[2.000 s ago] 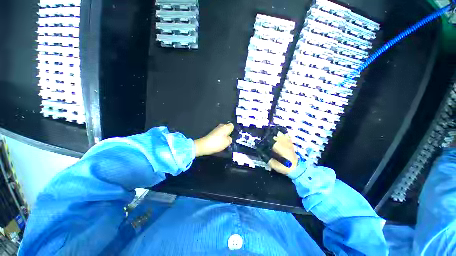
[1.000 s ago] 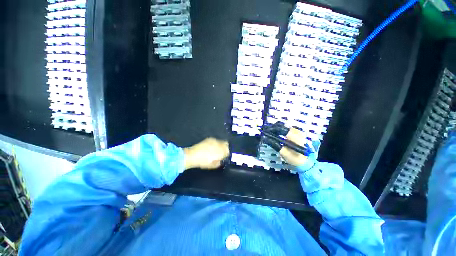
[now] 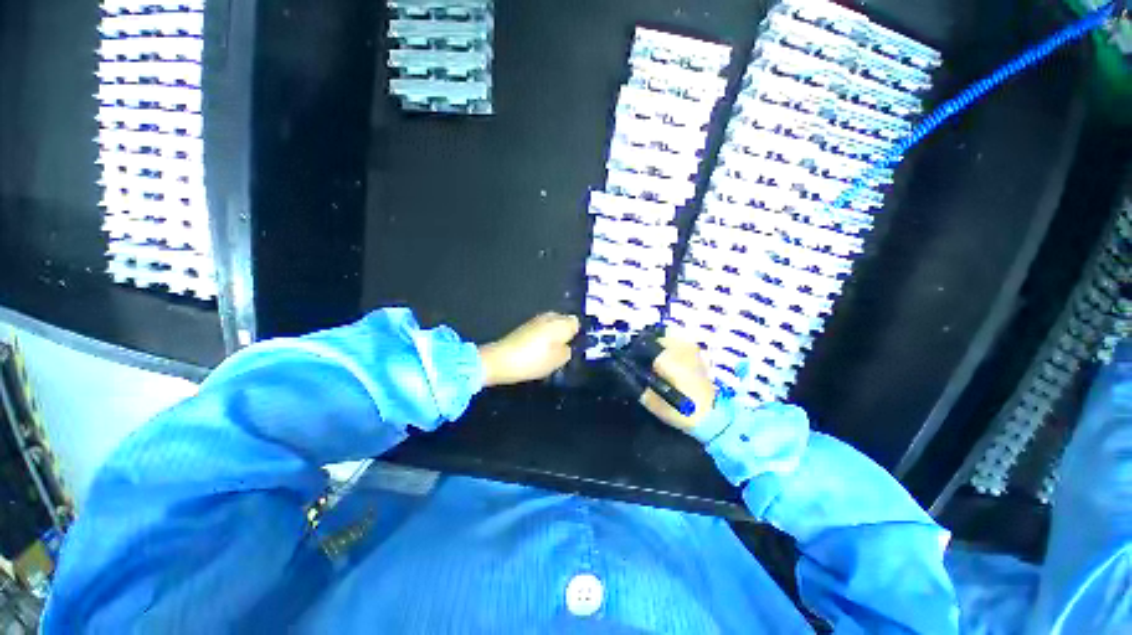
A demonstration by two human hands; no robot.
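My left hand [image 3: 534,349] is closed at the left end of a small silver metal part [image 3: 606,337], just below the shorter row of parts [image 3: 642,174]. My right hand [image 3: 680,380] holds a black hand-held tool [image 3: 648,372] with a blue end, its front at the part's right end. Black covers on the fingertips or tool parts blur together there. A longer, wider block of silver parts [image 3: 795,186] lies to the right. All lie in a black tray [image 3: 484,248].
A coiled blue hose [image 3: 993,81] runs from the upper right over the wide block. A short row of parts [image 3: 441,56] lies at the top. Another tray at left holds a long row [image 3: 155,149]. More parts [image 3: 1043,385] and a blue sleeve [image 3: 1092,496] are at right.
My left hand has moved up and right to a part. My right hand and tool have shifted left. The silver piece seen near the tray's front edge no longer shows there.
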